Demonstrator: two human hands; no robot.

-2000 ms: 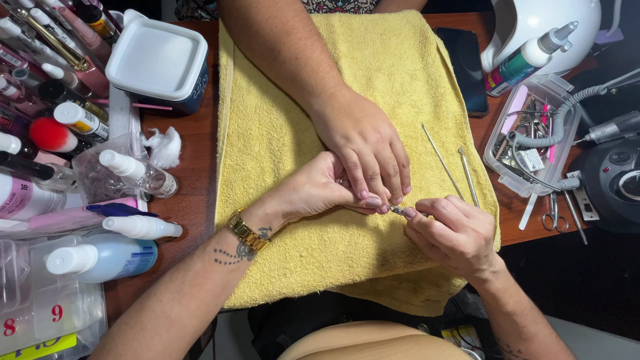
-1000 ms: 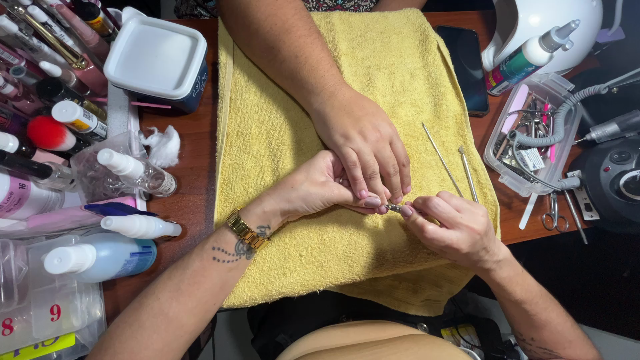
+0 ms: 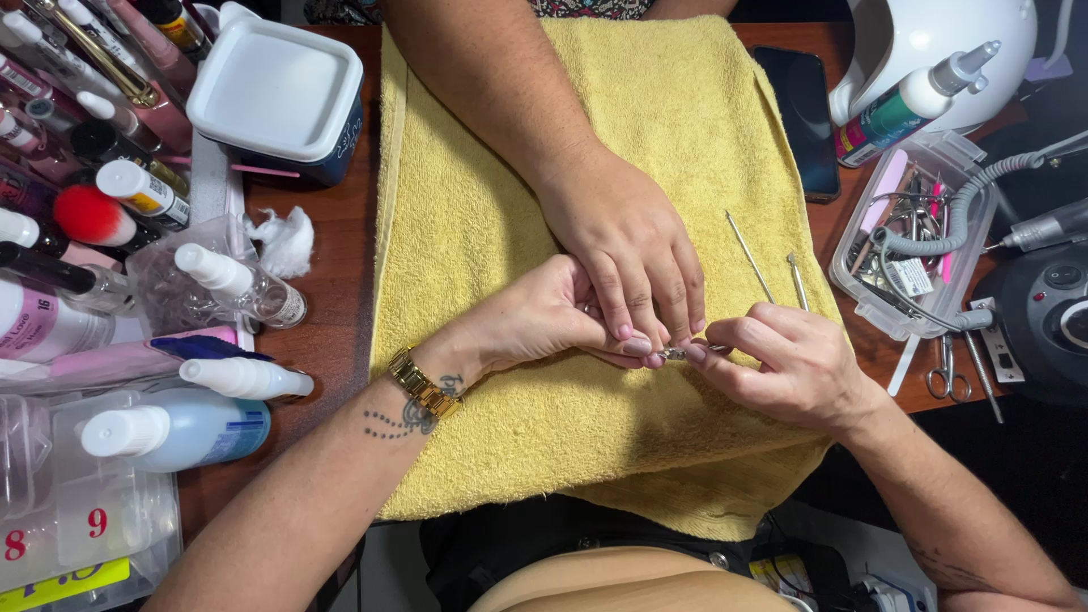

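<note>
My left hand (image 3: 544, 310), below a gold watch, grips a finger of another person's hand (image 3: 629, 229) over a yellow towel (image 3: 510, 425). In my right hand (image 3: 786, 361) is a small metal nail tool (image 3: 673, 353), its tip at that fingertip; my fingers hide most of it, so its exact kind cannot be told. The other person's remaining fingers lie over my left hand and point down toward me. Two thin metal tools, one a slim rod (image 3: 750, 255) and one with a small shaped end (image 3: 797, 280), lie on the towel beyond my right hand.
Left are nail polish bottles (image 3: 144, 191), a blue spray bottle (image 3: 178, 429), a white-lidded tub (image 3: 276, 89) and cotton (image 3: 285, 242). Right are a phone (image 3: 795, 123), a clear box of implements (image 3: 918, 238), small scissors (image 3: 948, 374), a white lamp (image 3: 960, 51) and a nail drill unit (image 3: 1045, 314).
My right hand has shifted very slightly at the fingertip. My left hand keeps its hold, and the other person's hand rests in the same place.
</note>
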